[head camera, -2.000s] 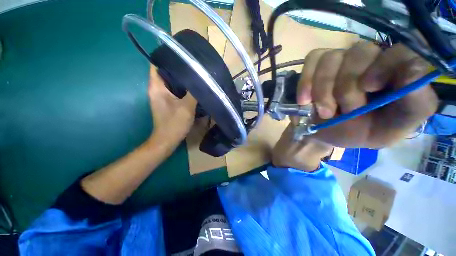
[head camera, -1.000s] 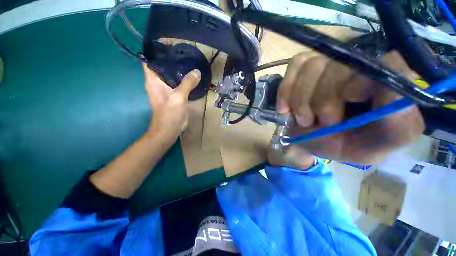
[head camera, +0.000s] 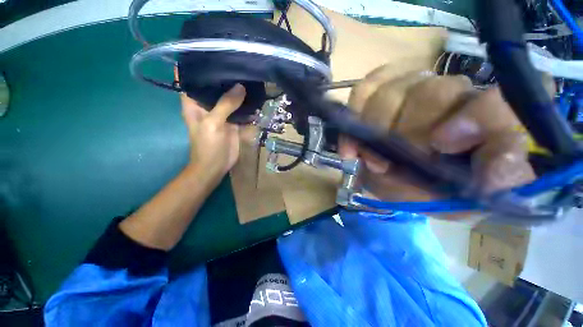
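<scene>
The black headphones (head camera: 220, 60) with two silver headband tubes (head camera: 236, 46) are over the green surface and cardboard. My left hand (head camera: 214, 131) grips the ear cup (head camera: 246, 105) at its lower left, thumb on top. My right hand (head camera: 441, 131) is closed around the electric screwdriver, whose barrel is mostly hidden by my fingers. Its silver screw-feed nose (head camera: 275, 115) is at the right side of the ear cup; contact cannot be told. The silver air cylinder (head camera: 310, 153) lies beside the nose. A blue air hose (head camera: 415, 205) and a blurred black feed hose (head camera: 390, 144) cross my right hand.
Tan cardboard sheets (head camera: 307, 195) lie under the work on the green work surface (head camera: 83, 140). A pale rail (head camera: 83, 20) runs along the far edge. A cardboard box (head camera: 498, 252) stands at lower right. Dark hoses (head camera: 518, 76) hang at upper right.
The headphones turned and moved up and left, then the tubes tilted flatter over the ear cup. The screwdriver nose moved left to the ear cup. The black hose swung down across my right hand.
</scene>
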